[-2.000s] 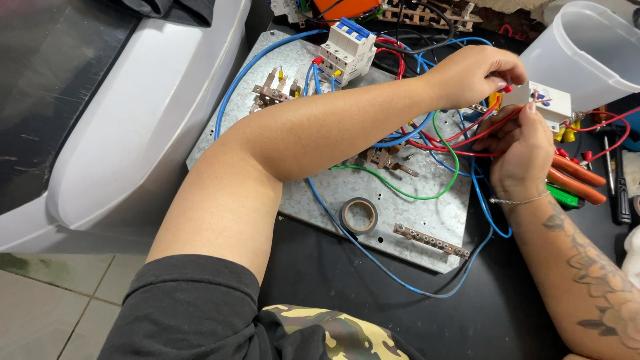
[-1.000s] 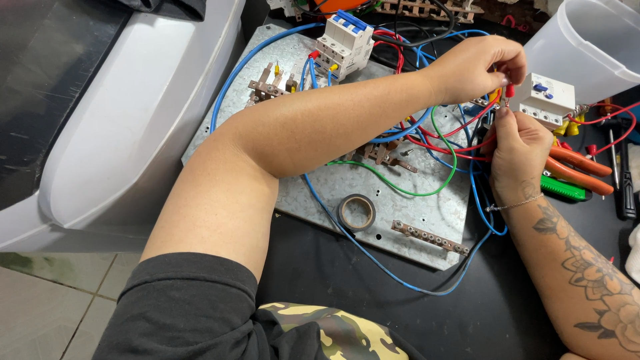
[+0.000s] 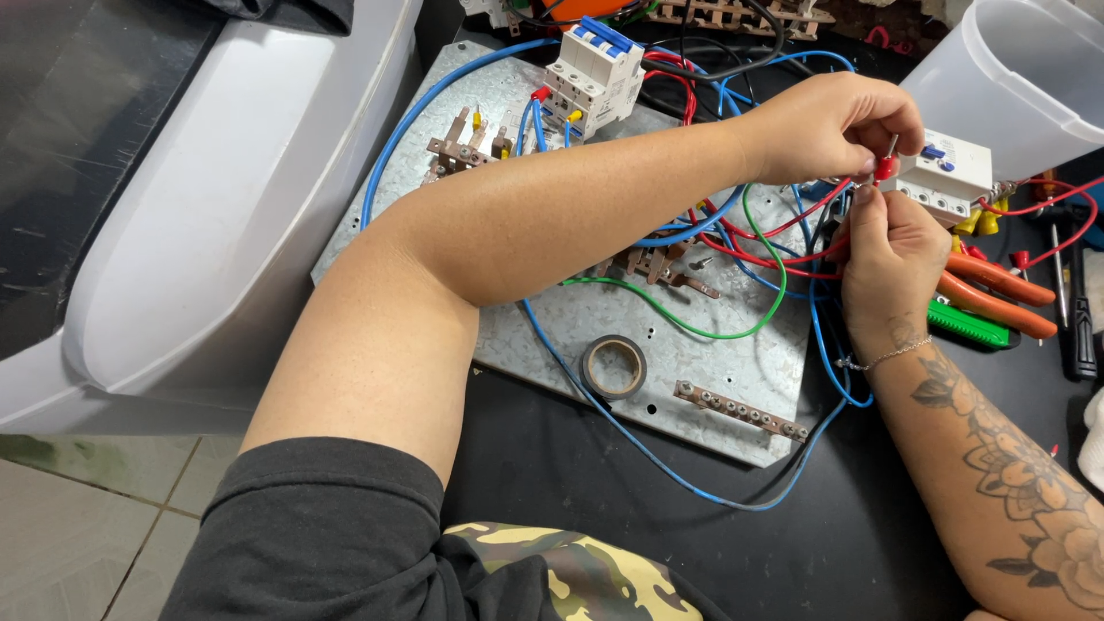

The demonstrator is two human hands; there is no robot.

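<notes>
My left hand (image 3: pixel 832 129) pinches a red insulated ferrule terminal (image 3: pixel 885 168), its metal pin pointing up. Just below, my right hand (image 3: pixel 893 250) has thumb and index finger closed on a wire end, largely hidden by the fingers. Red wires (image 3: pixel 798 259) run beside that hand. Directly right of my fingertips stands a white modular breaker (image 3: pixel 957 172) with a blue lever. A taller white breaker (image 3: pixel 595 78) with blue levers is on the galvanized metal plate (image 3: pixel 552 349). Whether the ferrule touches the wire is unclear.
On the plate lie a roll of black tape (image 3: pixel 613 367), a copper terminal bar with screws (image 3: pixel 742 412) and copper busbars (image 3: pixel 660 263). Orange-handled pliers (image 3: pixel 992 293), a green cutter (image 3: pixel 970 326), a screwdriver (image 3: pixel 1080 319) and a translucent plastic container (image 3: pixel 1000 86) are at the right.
My right hand has shifted slightly down and left from the white breaker, leaving more of it visible. My left hand stays close above, and the red ferrule now shows with its pin up.
</notes>
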